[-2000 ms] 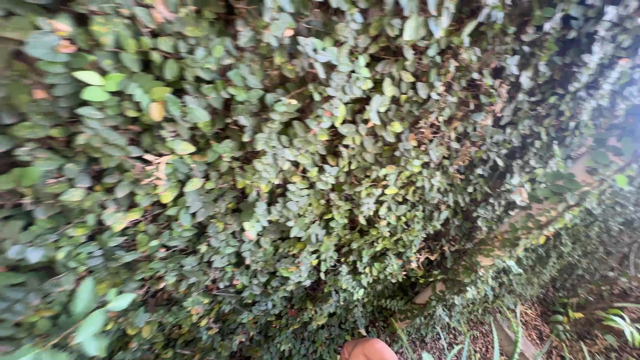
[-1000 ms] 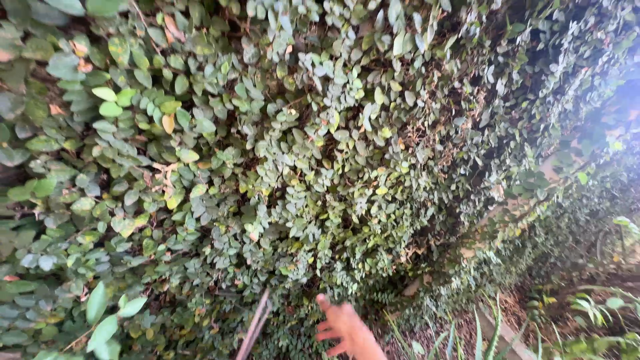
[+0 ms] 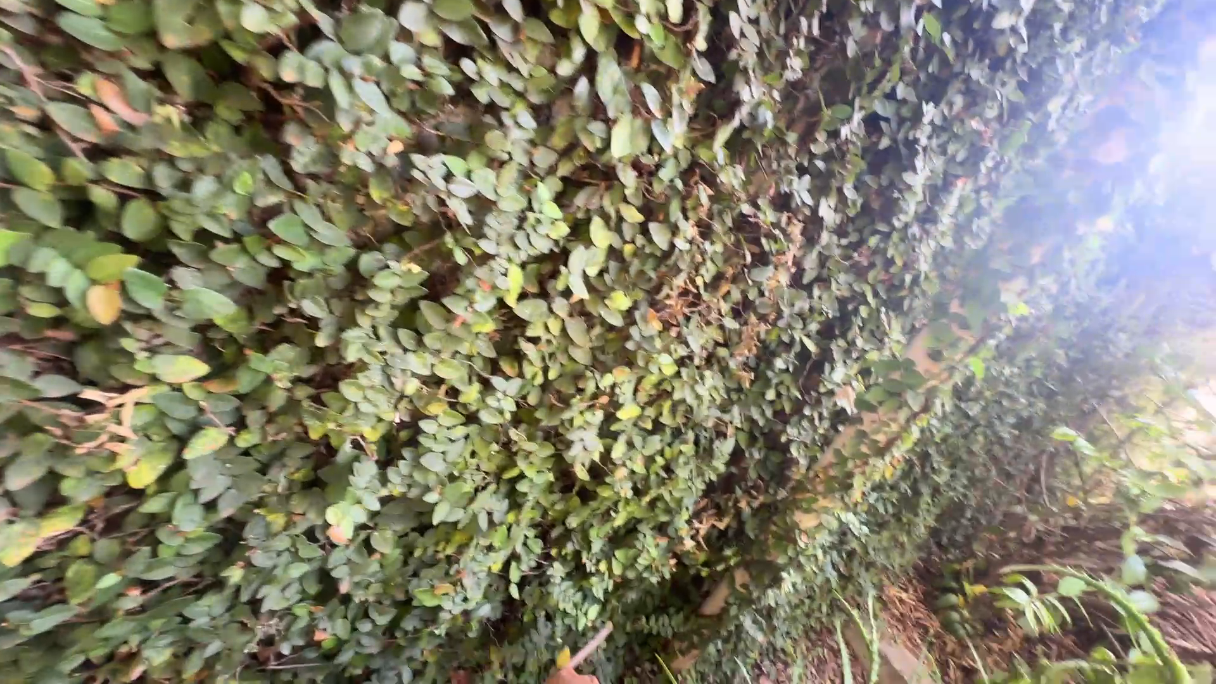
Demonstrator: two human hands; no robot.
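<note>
A dense wall of small-leaved climbing plant fills most of the head view, its leaves green with some yellow and brown ones. At the bottom edge, just left of the middle, a small skin-coloured sliver shows, which looks like part of my right hand; the rest is cut off by the frame. A thin pale stick-like thing slants up beside it, against the leaves. Whether the hand holds it cannot be told. My left hand is out of view.
A pale ledge, partly covered by leaves, runs diagonally at the right. Low green plants grow from ground with brown litter at the lower right, near a pale edging strip. Bright glare washes out the upper right.
A hand with its fingers apart and a long thin thing left of it showed at the bottom one second ago. The hand has now mostly dropped out of view.
</note>
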